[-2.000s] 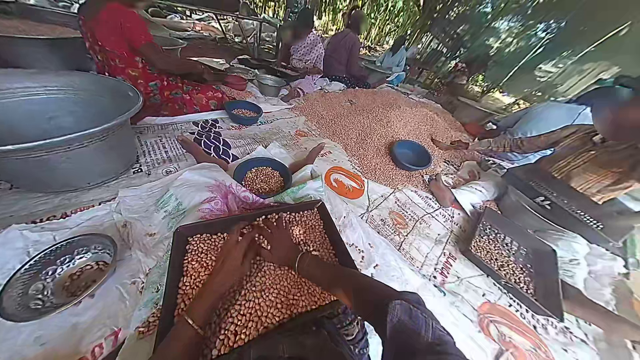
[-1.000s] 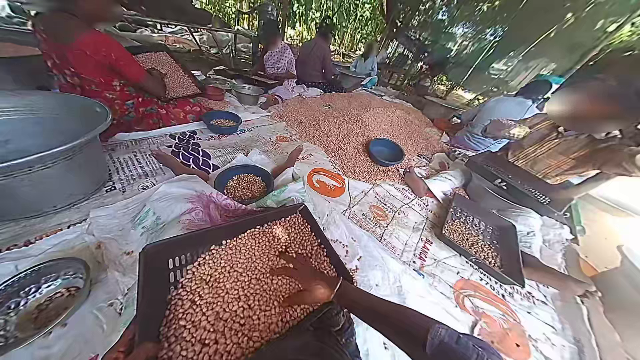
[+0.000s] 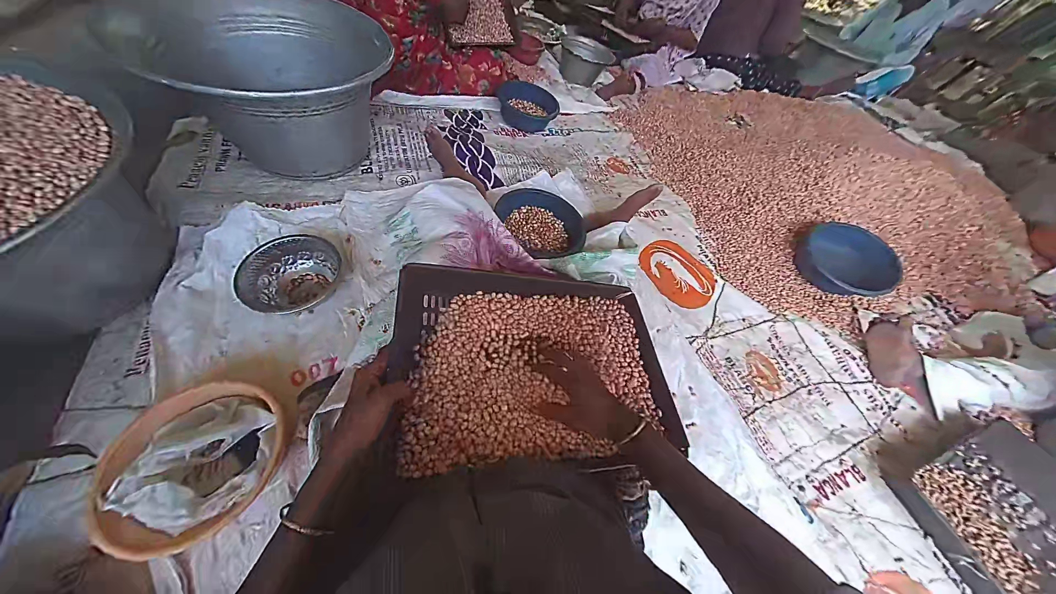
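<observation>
A dark slotted plastic tray (image 3: 528,279) lies across my lap, heaped with shelled peanuts (image 3: 487,371). My left hand (image 3: 369,404) grips the tray's left side wall. On the right part of the heap rests my right hand (image 3: 582,396), fingers spread and partly among the nuts; whether any are held under the palm is hidden. Just beyond the tray's far edge stands a blue bowl (image 3: 540,223) partly filled with nuts. A patterned metal bowl (image 3: 289,274) with some reddish bits in it sits to the left of the tray.
Large metal tubs (image 3: 297,124) stand at left, one holding nuts. A round wooden ring (image 3: 111,470) lies lower left. A big peanut pile (image 3: 742,165) with a blue bowl (image 3: 850,258) spreads at right. Other people sit around on printed sacks (image 3: 792,388); another tray (image 3: 949,528) is lower right.
My left hand, on the nuts two seconds ago, now holds the tray's left side. My right hand remains on the nuts. The view has turned down and left.
</observation>
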